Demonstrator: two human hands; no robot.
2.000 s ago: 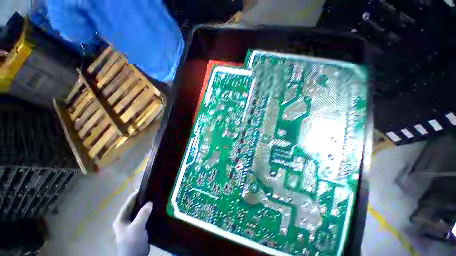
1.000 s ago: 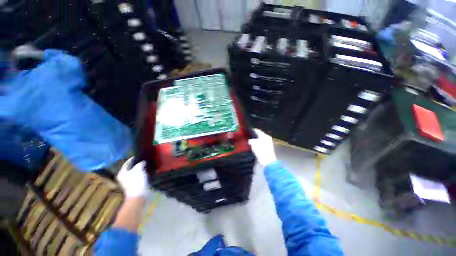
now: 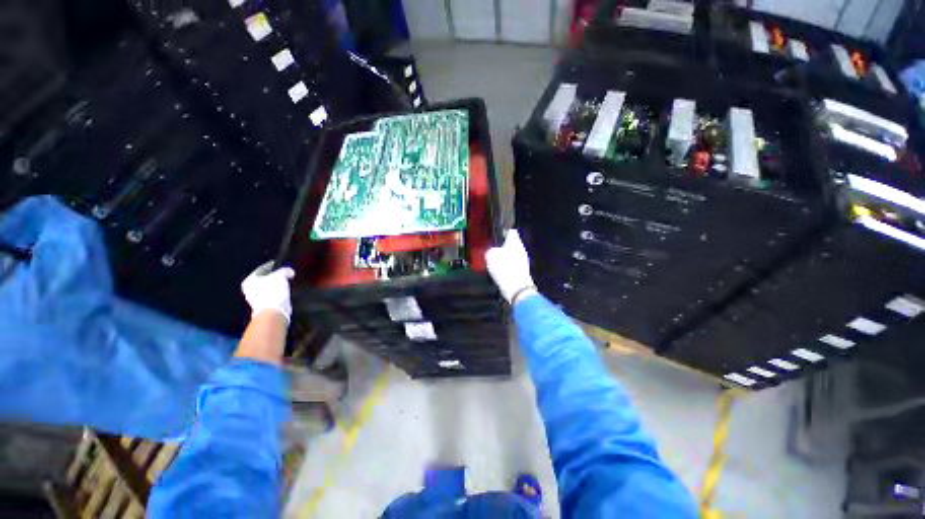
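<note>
A stack of black totes (image 3: pixel 355 314) with small white labels stands in front of me. In the top tote a green circuit board (image 3: pixel 396 177) lies at the far side over a red liner (image 3: pixel 478 198). A component-side board (image 3: pixel 416 261) shows at the near side. My left hand (image 3: pixel 269 290), in a white glove, grips the top tote's left rim near its front corner. My right hand (image 3: pixel 510 266), also white-gloved, grips the right rim near its front corner. Fingertips over the rims are partly hidden.
Large stacks of black totes (image 3: pixel 674 233) holding component-side boards stand at the right. More tall black stacks (image 3: pixel 132 132) stand at the left. A person's blue sleeve (image 3: pixel 91 314) is at the left, above a wooden pallet (image 3: pixel 117 471). Yellow tape lines (image 3: pixel 350 436) mark the grey floor.
The view has swung from a close look at the tote to the whole stack, then moved forward between the stacks. Both hands stay on the rims since one second ago. The pallet has dropped lower left.
</note>
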